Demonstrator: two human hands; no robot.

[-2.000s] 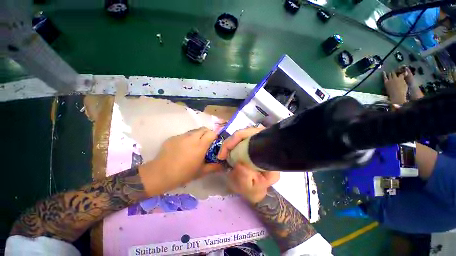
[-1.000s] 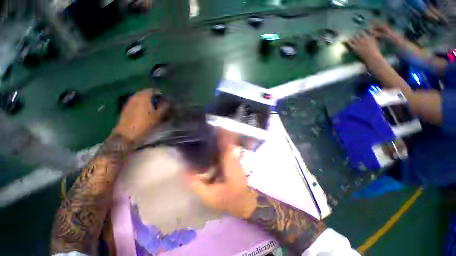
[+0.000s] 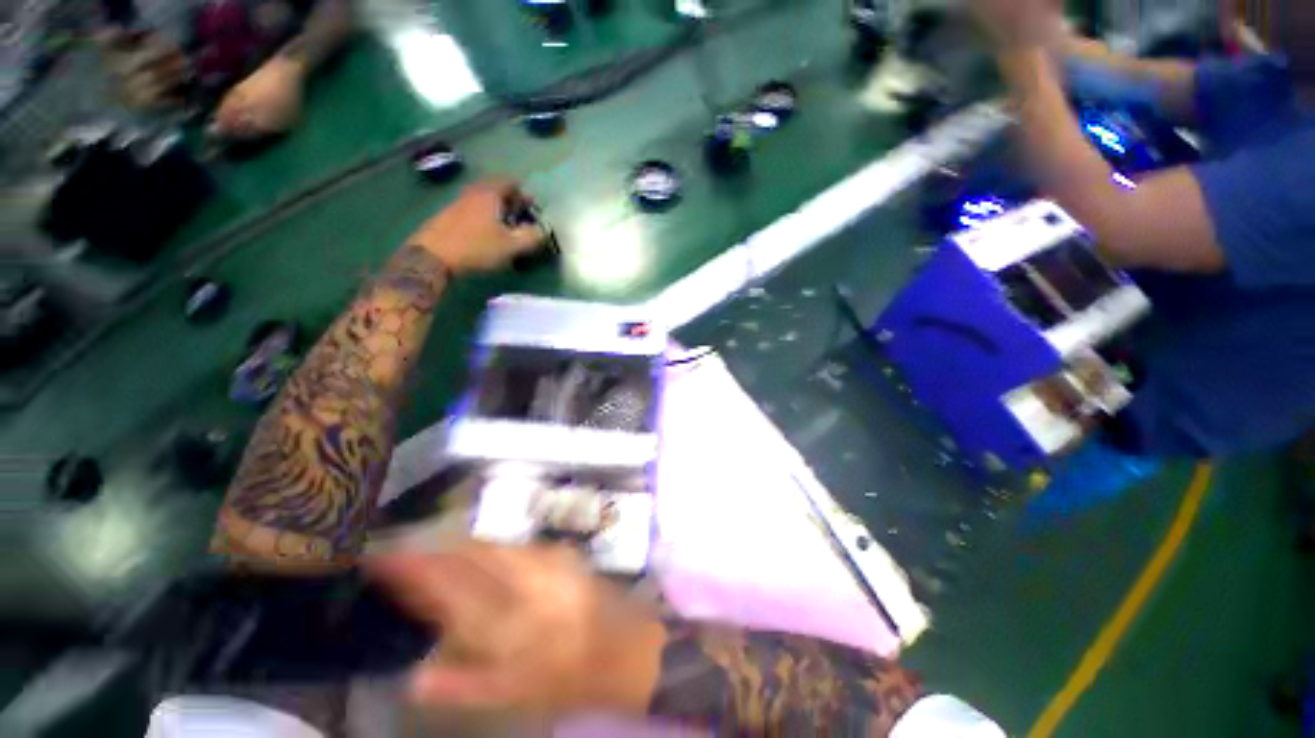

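My left hand point(image 3: 483, 234) reaches over the green conveyor belt point(image 3: 606, 260), its fingers around a small dark round unit point(image 3: 531, 231). My right hand point(image 3: 527, 627) is blurred low in the picture, shut on the black electric screwdriver point(image 3: 274, 627), which lies toward the lower left; its tip cannot be made out. The white screw feeder point(image 3: 563, 387) with a dark mechanism stands between my two hands. The pink cardboard mat point(image 3: 750, 591) shows to the right of the feeder.
Several dark round units are spread on the belt, one point(image 3: 656, 183) right of my left hand. A second blue and white feeder point(image 3: 966, 339) stands at right beside a person in a blue sleeve point(image 3: 1255, 216). Another person's hand point(image 3: 260, 101) is at the upper left.
The view has swung. My left hand has left the work spot by my right hand and moved out over the belt. The screwdriver has swung from the right to the lower left.
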